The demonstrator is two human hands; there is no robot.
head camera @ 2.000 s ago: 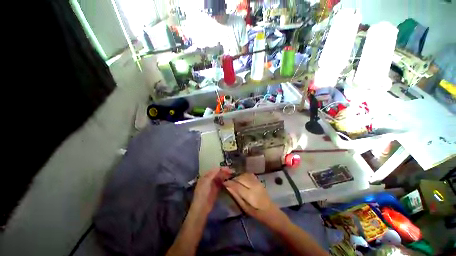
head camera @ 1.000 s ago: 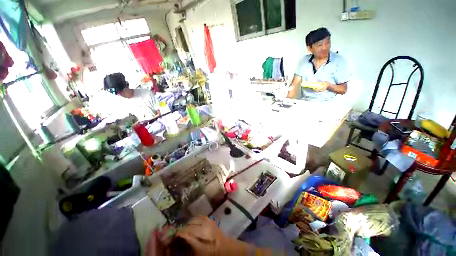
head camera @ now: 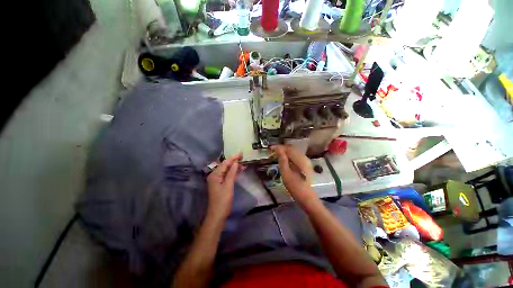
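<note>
The grimy overlock machine [head camera: 312,115] stands at the centre, its looper area [head camera: 273,173] showing at the low front. My right hand [head camera: 293,171] is at the needle and presser foot area [head camera: 267,138], fingertips together; a thin dark tool seems to lie in it. My left hand [head camera: 224,183] is over the front edge of the pale cloth plate [head camera: 237,132], thumb and fingertip pinched; any thread there is too fine to see. Grey-blue cloth [head camera: 152,152] is heaped left of the machine, and more lies on the lap.
Red, white and green thread cones [head camera: 352,16] stand behind. A trough of oddments [head camera: 219,50] runs along the back, with black cones [head camera: 169,63] at its left. A red cup [head camera: 337,147], green strap [head camera: 333,177] and parts tray [head camera: 376,167] are at right. Bags [head camera: 419,222] lie below.
The view swung right towards a seated person and has come back down closer over the machine. My hands, together two seconds ago, are now apart, the right at the needle area.
</note>
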